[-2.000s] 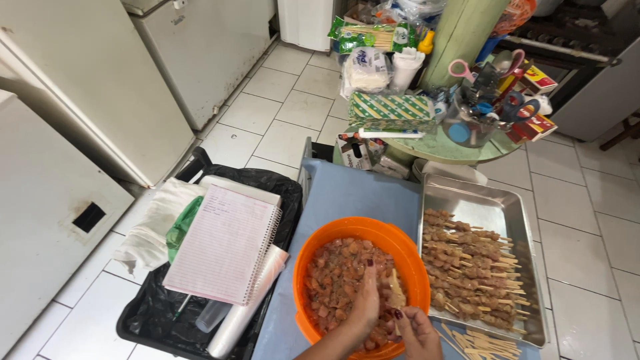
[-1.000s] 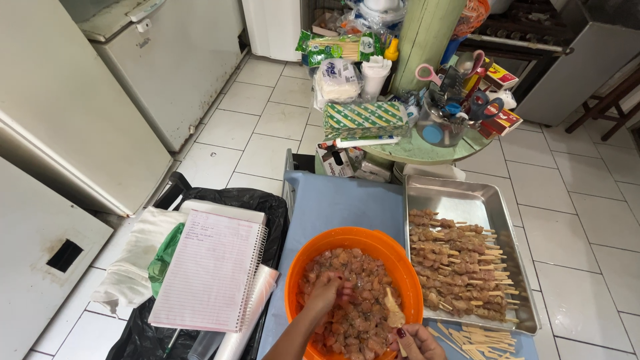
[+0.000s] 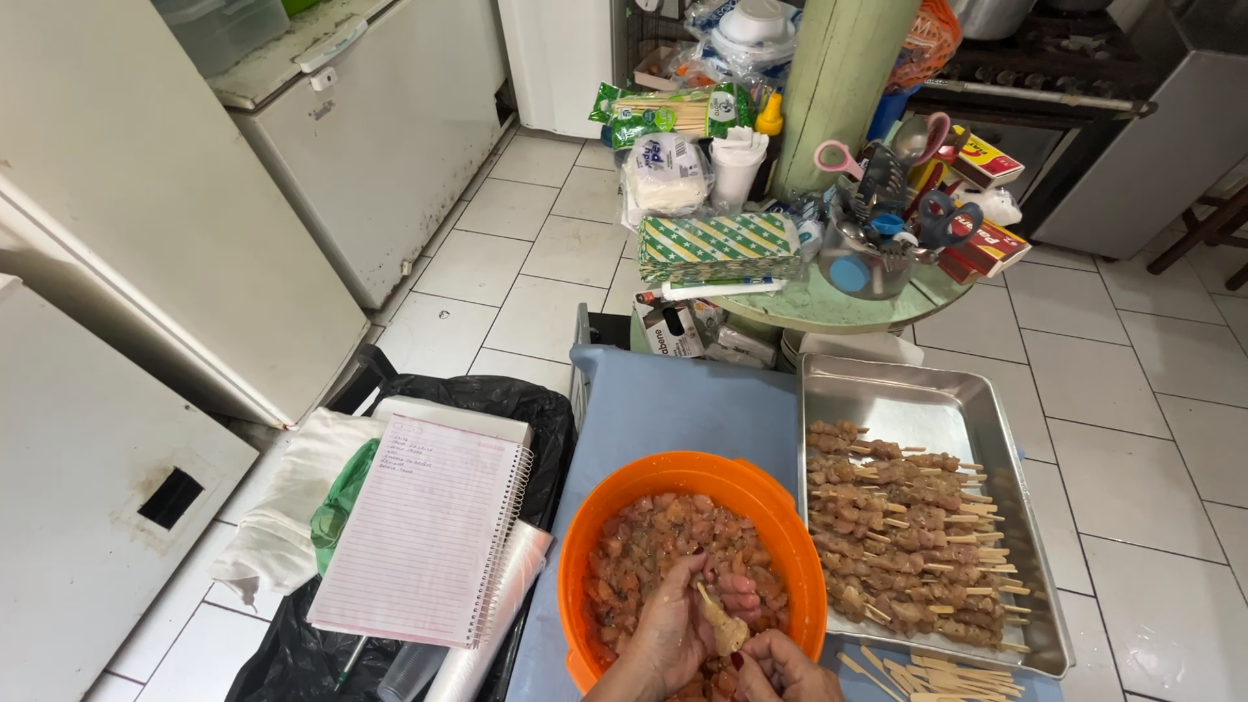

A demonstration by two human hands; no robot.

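Observation:
An orange plastic bowl [image 3: 577, 575] full of raw meat cubes [image 3: 634, 546] stands on the blue tabletop, with both hands over it. My left hand [image 3: 682, 609] is palm up with curled fingers around the upper part of a wooden skewer that carries some meat [image 3: 723, 629]. At the skewer's lower end, the fingertips of my right hand [image 3: 775, 668] pinch it or its meat; the contact is partly hidden. Right of the bowl, a metal tray [image 3: 882, 375] holds many threaded meat skewers [image 3: 907, 526] in a stack. Loose flat wooden skewers [image 3: 941, 678] lie below the tray.
To the left, a spiral notebook [image 3: 419, 536] with handwriting rests over a black plastic bag [image 3: 263, 643], beside a plastic roll [image 3: 497, 604] and white cloth [image 3: 292, 497]. Behind, a round green table [image 3: 829, 307] bears a utensil container [image 3: 863, 263], patterned packets [image 3: 717, 244] and cups [image 3: 736, 171].
My left hand has come from the meat to the skewer beside my right hand. The skewer now spans both hands; one second ago it was near my right hand only.

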